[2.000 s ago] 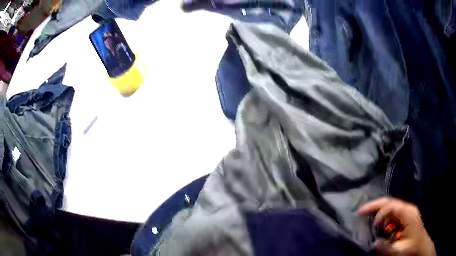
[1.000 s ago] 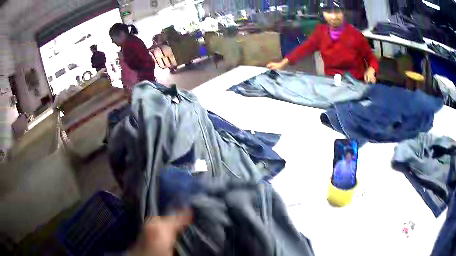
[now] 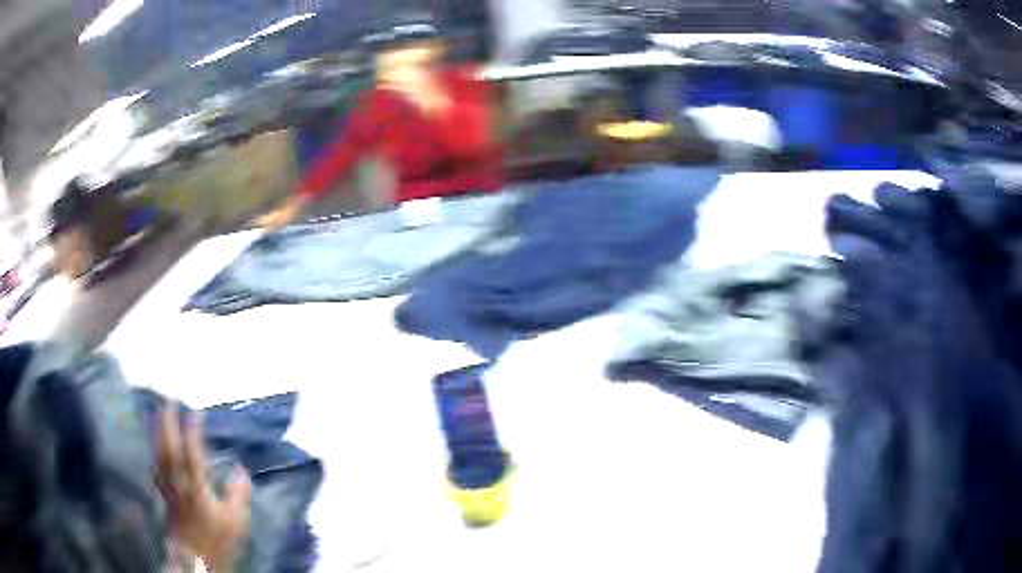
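The view is strongly blurred. My left hand [image 3: 204,498] is at the lower left, fingers apart and pointing up, thumb to the right. It appears empty, in front of grey-blue inside-out garments [image 3: 84,437] at the left table edge. Whether it touches them is unclear. My right hand is not in view, and no snips show.
A phone [image 3: 468,428] stands in a yellow holder [image 3: 482,500] on the white table [image 3: 639,492]. Behind lie a pale garment [image 3: 347,255], a dark blue one [image 3: 572,252] and a crumpled grey one [image 3: 728,319]. A dark blue heap [image 3: 930,381] is right; a person in red [image 3: 443,134] is beyond.
The view has swung from the left side towards the right, bringing the dark blue heap back in. My left hand now shows spread fingers at the lower left, beside the draped garments.
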